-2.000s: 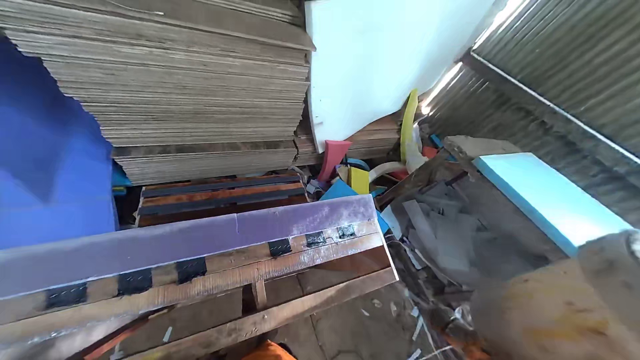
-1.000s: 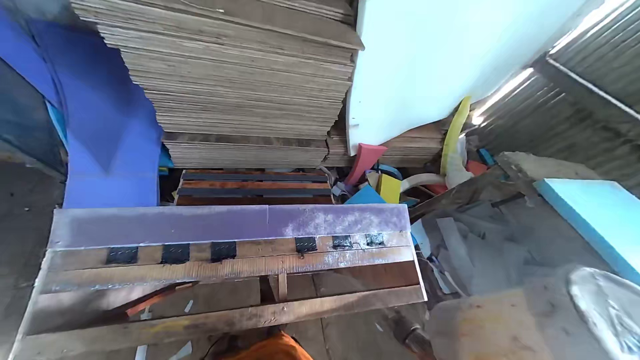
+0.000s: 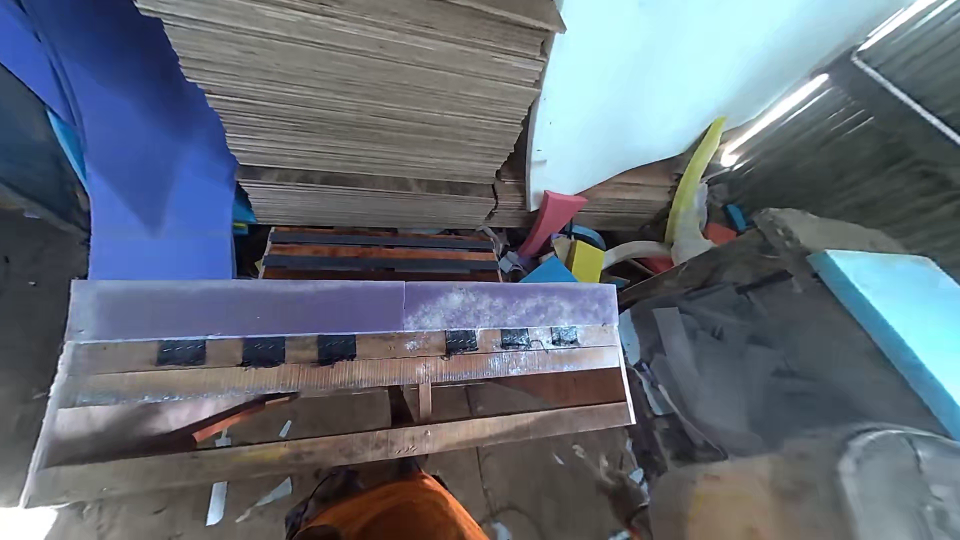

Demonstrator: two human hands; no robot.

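Observation:
Neither of my hands shows in the head view. Across the lower left and middle lies a wooden frame (image 3: 322, 446) with open gaps between its slats. A purple foam strip (image 3: 240, 309) runs along its far edge, with whitish residue on its right part. Below the strip, several black webbing pieces (image 3: 264, 351) are fixed to the wood. Something orange (image 3: 397, 510), perhaps clothing or a container, shows at the bottom edge.
Behind stand a tall stack of thin brown sheets (image 3: 360, 97), a blue foam sheet (image 3: 157, 150) and a white sheet (image 3: 637, 82). Colored foam scraps (image 3: 585, 260) lie beyond the frame. At right are a light-blue foam slab (image 3: 892, 322) and a blurred container (image 3: 787, 487).
The view has swung left, bringing the left end of the frame and more of the blue sheet into sight. No hand appears in any frame.

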